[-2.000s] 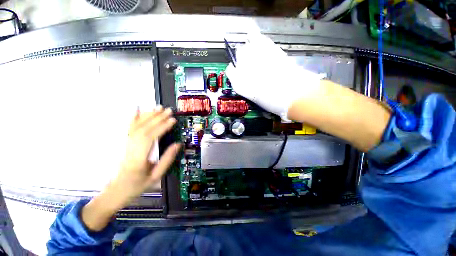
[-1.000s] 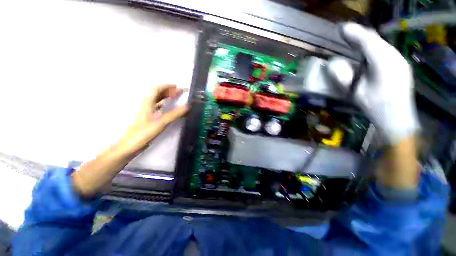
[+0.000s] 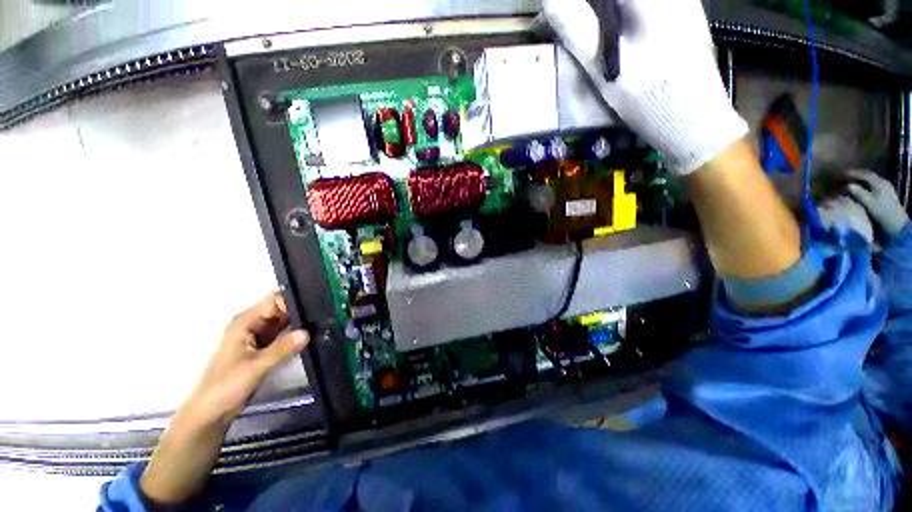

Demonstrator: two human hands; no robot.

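Observation:
The green circuit board lies in its black carrier, which is slightly rotated on the line. It bears two dark red copper coils, two round capacitors, an amber transformer with a yellow block, and a long silver heatsink crossed by a black cable. My bare left hand grips the carrier's left edge near its lower part, thumb on top. My right hand, in a white glove, is over the carrier's far right edge with a slim black tool in it. Its fingertips are partly hidden.
A pale plate lies left between toothed chain rails. A brush with an orange-red part lies at the right, near a hanging blue cord. Another person's gloved hand shows at the right edge.
The carrier now sits tilted and further left in view. My left hand has closed on its left edge. My right hand, earlier over the coils, has moved to the far right side, holding the tool.

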